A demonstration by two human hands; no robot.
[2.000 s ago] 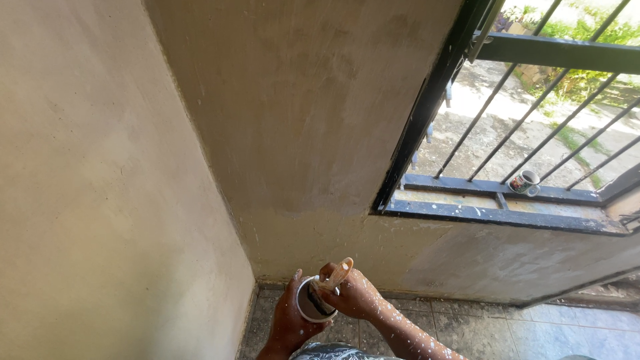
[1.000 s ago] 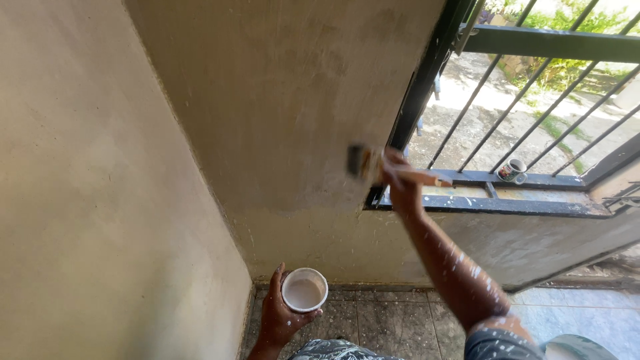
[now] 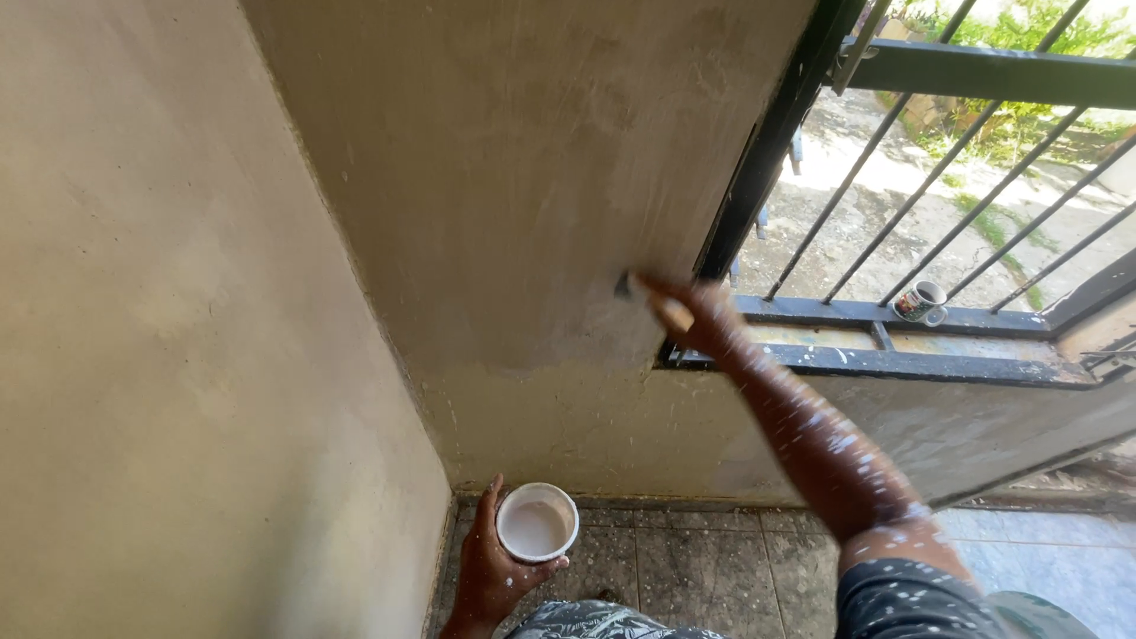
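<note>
A white plastic tub (image 3: 537,522) with pale liquid paint in it is held by my left hand (image 3: 499,564), low in the view near the wall's foot. My right hand (image 3: 697,315) grips a paintbrush (image 3: 625,285), whose dark bristles are at the plastered wall (image 3: 532,222), left of the window's lower corner. Motion blurs the brush and the fingers, and the hand hides most of the handle. White paint spots cover my right forearm.
A black metal window frame (image 3: 887,362) with bars is at the right, and a printed mug (image 3: 919,302) stands on its lower rail. A side wall (image 3: 177,311) fills the left. Paint-spotted floor tiles (image 3: 692,559) lie below.
Two seconds ago the brush was in the tub. My right hand has since carried it up to the wall beside the window, and it is now a little lower than one second ago.
</note>
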